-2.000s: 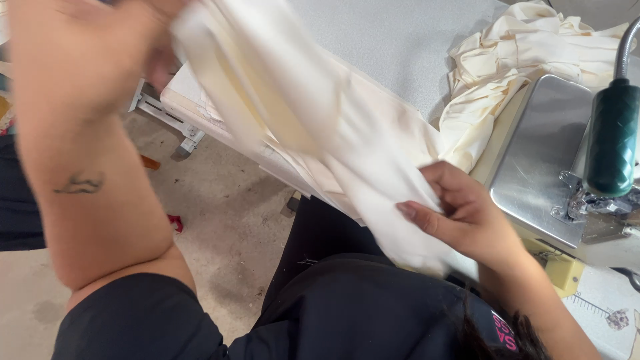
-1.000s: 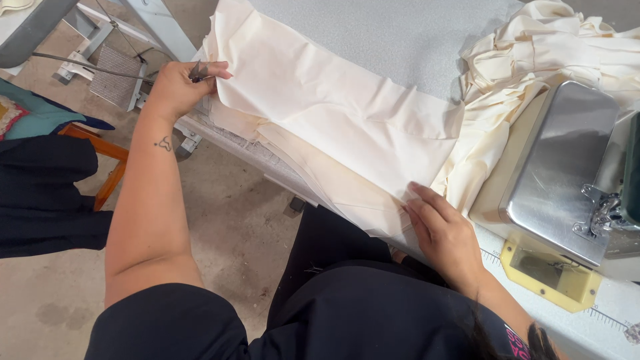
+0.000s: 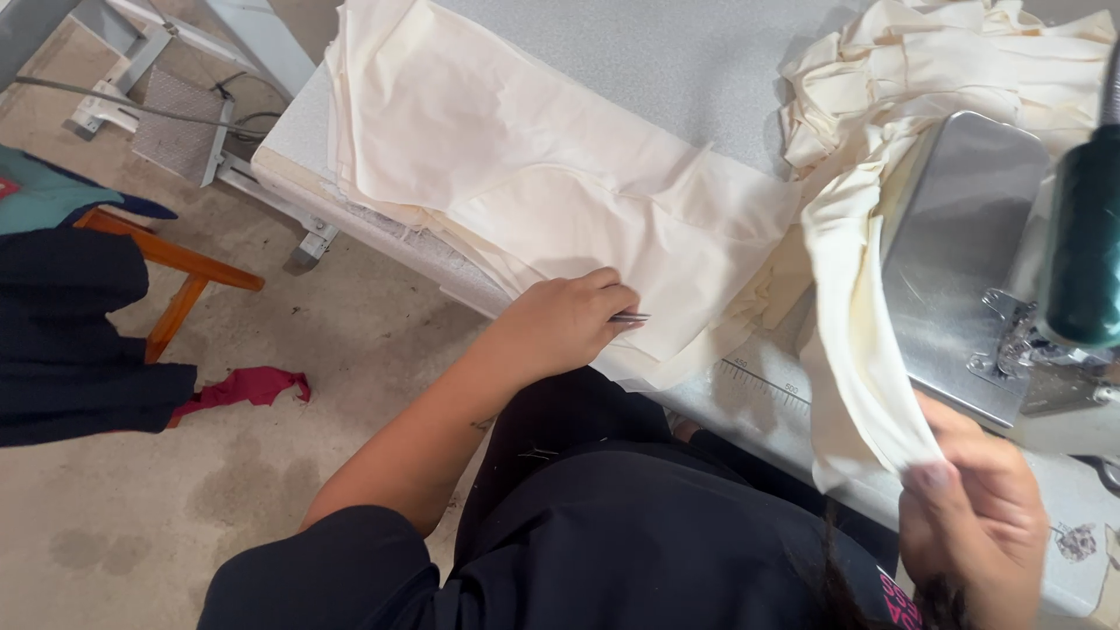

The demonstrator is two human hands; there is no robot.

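My left hand (image 3: 573, 319) is closed around a small metal tool (image 3: 630, 317), probably tweezers or thread snips, whose tips point right. It rests over a stack of cream fabric pieces (image 3: 525, 149) lying along the table's front edge. In my right hand (image 3: 976, 499), thumb and fingers pinch the end of a cream fabric strip (image 3: 840, 350). That strip runs up beside the sewing machine's metal plate (image 3: 962, 254) to a gathered heap of cream fabric (image 3: 927, 70). A dark green thread cone or spool (image 3: 1085, 245) partly covers the machine at the right.
The grey table (image 3: 647, 61) carries a printed ruler scale (image 3: 766, 382) near its front edge. Left of it are a metal foot pedal (image 3: 179, 122), a cable, and a wooden stool (image 3: 188, 271) with dark cloth (image 3: 70, 332). A red cloth scrap (image 3: 254, 385) lies near the floor.
My left hand has moved right from the far left end of the fabric stack to its front edge. My right hand has left the stack and now holds the strip beside the machine.
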